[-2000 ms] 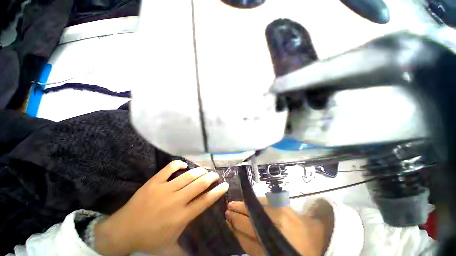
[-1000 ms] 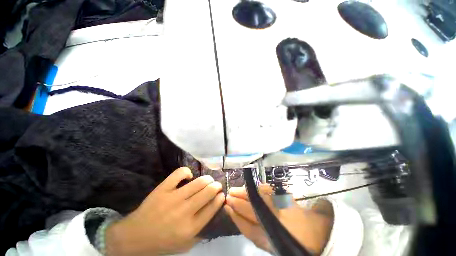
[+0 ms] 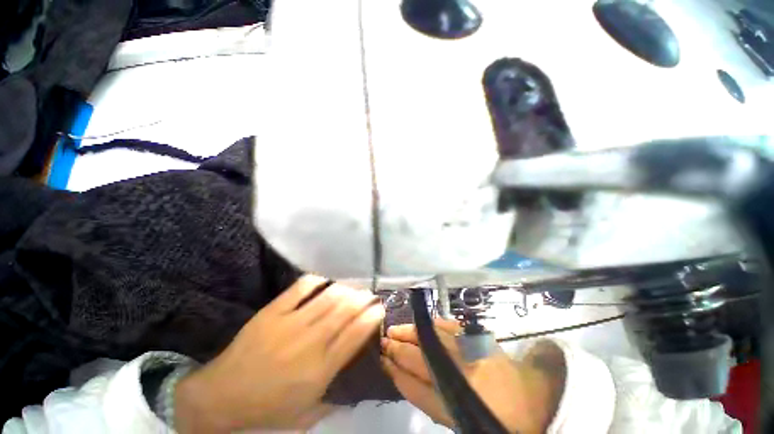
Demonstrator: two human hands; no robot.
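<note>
The white sewing machine head [image 3: 318, 169] fills the upper middle. The dark garment body [image 3: 153, 246] spreads left of it and runs under my hands. My left hand [image 3: 276, 352] lies flat on the cloth just below the machine head, fingertips near the presser foot area. My right hand [image 3: 475, 373] pinches the cloth edge right of my left hand, partly hidden by a dark strip [image 3: 441, 360] hanging down in front of it. A thin pale line shows at the cloth edge between my hands. The needle point cannot be made out.
The white table [image 3: 187, 85] shows at the upper left, with a thin dark scrap [image 3: 140, 147] and a blue strip [image 3: 70, 148] at its edge. More dark cloth [image 3: 72, 59] lies beyond. A blurred metal arm [image 3: 611, 169] crosses at right. Something red [image 3: 743, 392] shows lower right.
The cloth between my hands has moved up toward the machine head, and less of it shows below my hands than two seconds ago. My left fingers are now closer together. The camera view has shifted slightly.
</note>
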